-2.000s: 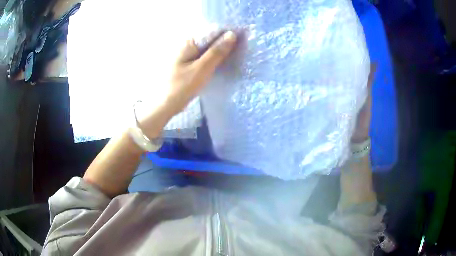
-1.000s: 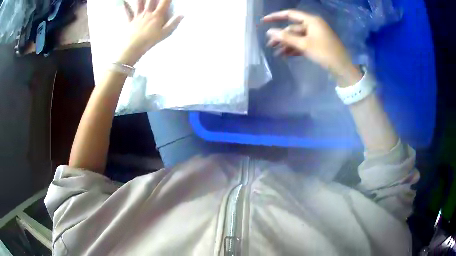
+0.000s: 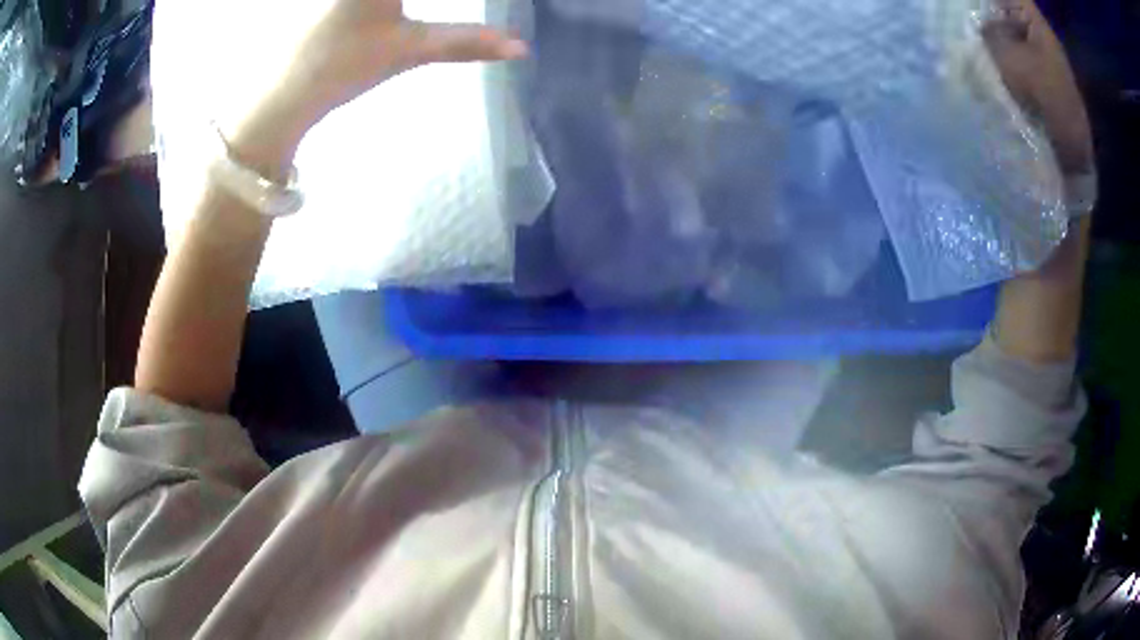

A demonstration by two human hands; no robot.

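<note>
A white, overexposed stack of bubble bags lies at the left, over the edge of the blue bin. My left hand lies on the stack with the thumb spread out; its upper part is cut off by the frame's top edge. My right hand is at the upper right, holding a bluish, see-through bubble bag at its right side. The bag hangs over the bin, its upper part cut off by the top edge. Blurred pale bags lie inside the bin.
Black cables and dark items lie on the bench at the far left, beside shiny clear plastic. A pale frame edge shows at the lower left. Dark shiny items are at the lower right. My legs are below the bin.
The bag from the first frame is gone from view as a single sheet. Since one second ago, my right hand has moved right and up and taken hold of a bubble bag. My left hand stays on the stack.
</note>
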